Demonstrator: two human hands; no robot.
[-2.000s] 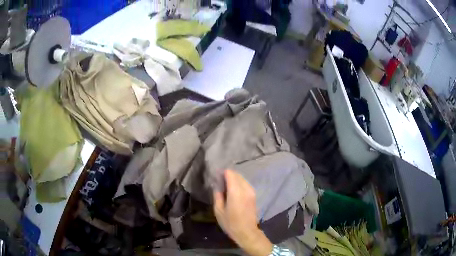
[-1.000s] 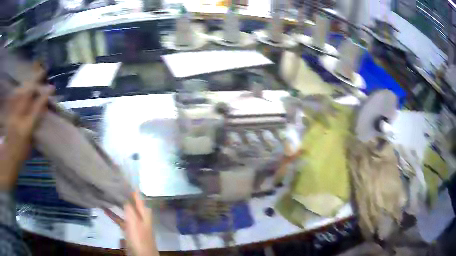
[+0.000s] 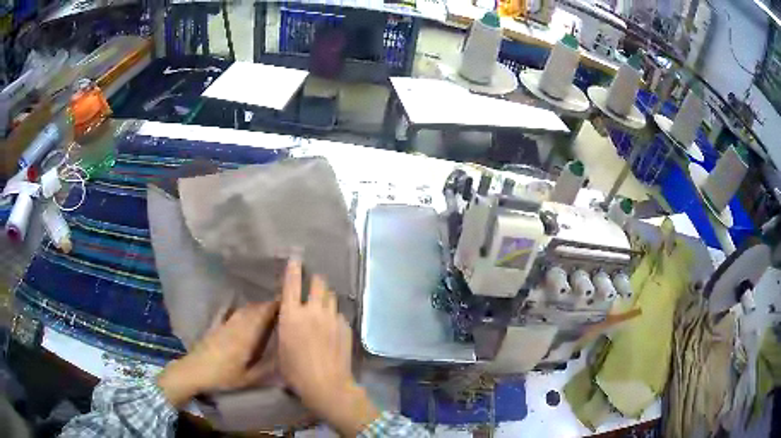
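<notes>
A grey-taupe garment panel lies on the striped cloth and the table, left of the overlock machine's shiny cloth plate. My left hand rests low on the panel, its fingertips partly hidden by my right hand and a fold, so its grip cannot be told. My right hand lies on the panel just beside it, fingers extended and slightly apart, pressing the cloth. The panel does not reach the needle area. The overlock machine stands to the right.
Striped cloth covers the left of the table, with an orange-topped item and small spools at far left. Olive-green pieces and beige-khaki pieces hang at right. Thread cones stand behind.
The view has swung left from the pile of grey cloth to the machine. The grey panel, earlier held up between both hands, now lies on the table with both hands together on it.
</notes>
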